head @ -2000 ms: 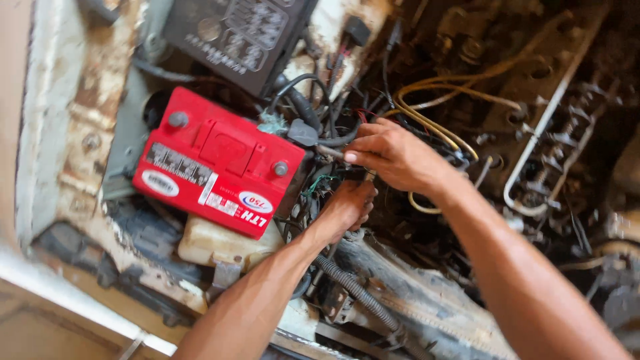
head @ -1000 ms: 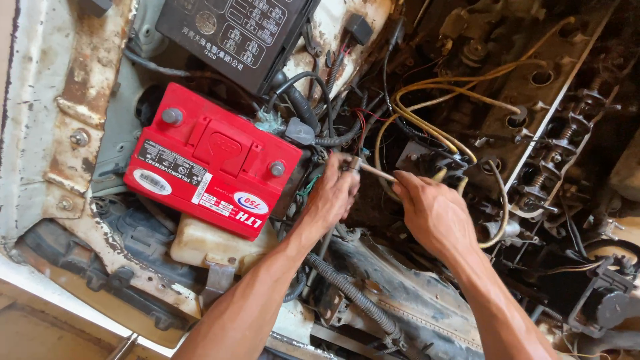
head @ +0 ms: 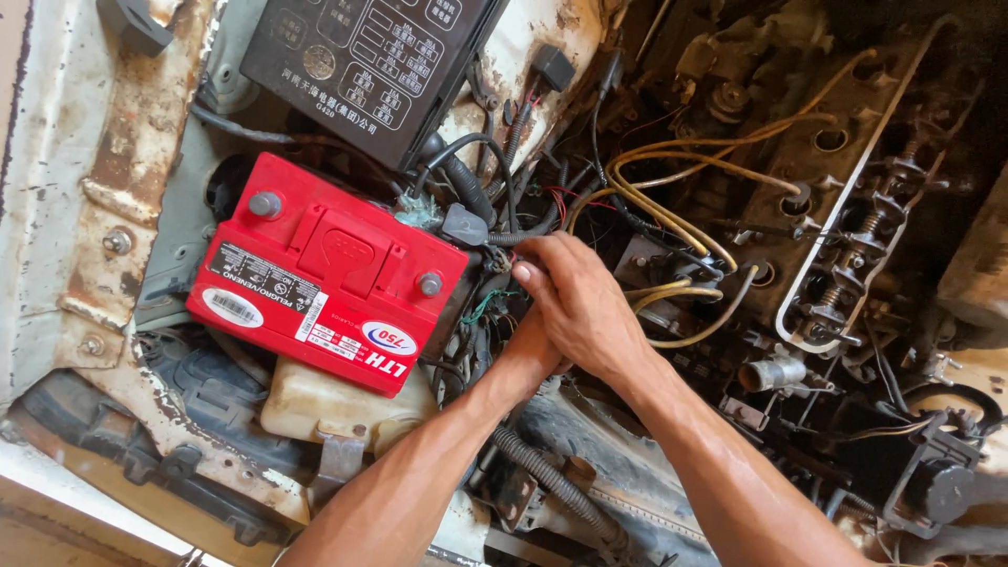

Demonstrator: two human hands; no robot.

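A red LTH car battery (head: 331, 276) sits tilted at the left of the engine bay, its two terminal posts bare. Just right of it lies a grey terminal cover (head: 465, 226) on a bundle of wires with blue-green corrosion (head: 417, 211) nearby. My right hand (head: 571, 303) is bent over the wiring harness, thumb and fingertips near the cable ends; whether it grips one cannot be told. Beneath and partly hidden by it, my left hand (head: 535, 346) reaches into the same wires, its fingers out of sight. Teal wire (head: 490, 305) shows beside the left hand.
A black fuse box cover (head: 362, 71) stands above the battery. Yellowish ignition leads (head: 677, 150) run to the opened engine head (head: 835, 181) at right. A plastic reservoir (head: 315, 402) sits under the battery, and a corrugated hose (head: 551, 480) passes below my hands.
A second ago my hands were apart with a slim rod-like thing between them. My right hand has moved left and now overlaps my left hand; the rod-like thing no longer shows.
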